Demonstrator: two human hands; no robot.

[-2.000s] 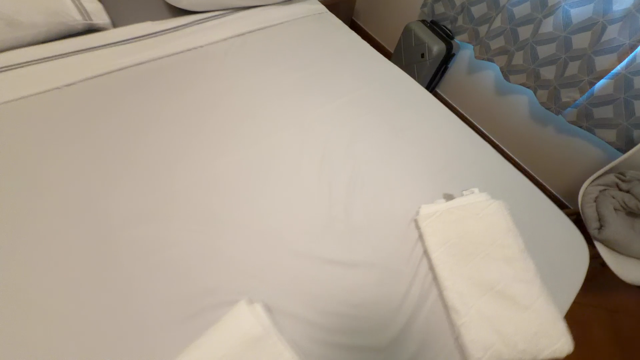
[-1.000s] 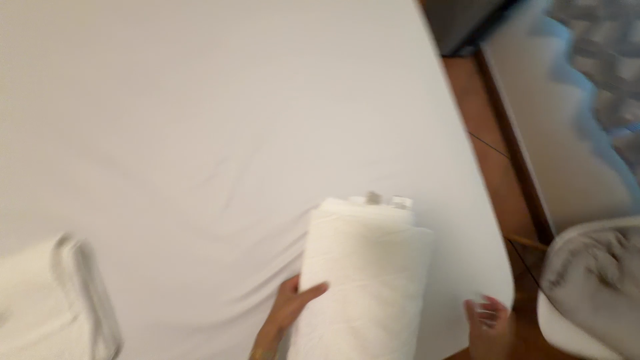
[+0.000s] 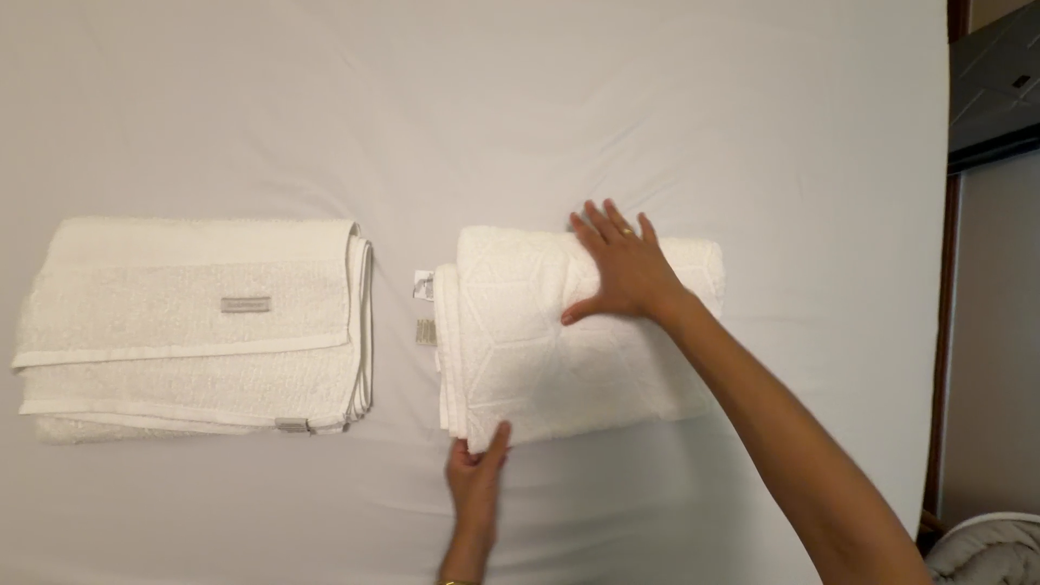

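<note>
A folded white towel (image 3: 520, 357) with a raised geometric pattern lies on the pale bed sheet (image 3: 487, 122), two small tags sticking out at its left side. My left hand (image 3: 479, 475) grips its lower left corner, thumb on top and the other fingers partly hidden beneath. Spread flat on the towel's upper part is my right hand (image 3: 621, 264), fingers apart, a ring on one finger. A second folded white towel (image 3: 187, 325), with a grey label on top, rests to the left, apart from the first and untouched.
The right edge of the bed runs down the view. Beyond it stand a dark grey suitcase (image 3: 995, 81) at the upper right and, at the lower right corner, a white-rimmed container (image 3: 987, 520) with grey fabric.
The patterned towel has turned from lengthwise to crosswise in the view. My right hand, beside the towel a second ago, now lies on it. The view has also shifted.
</note>
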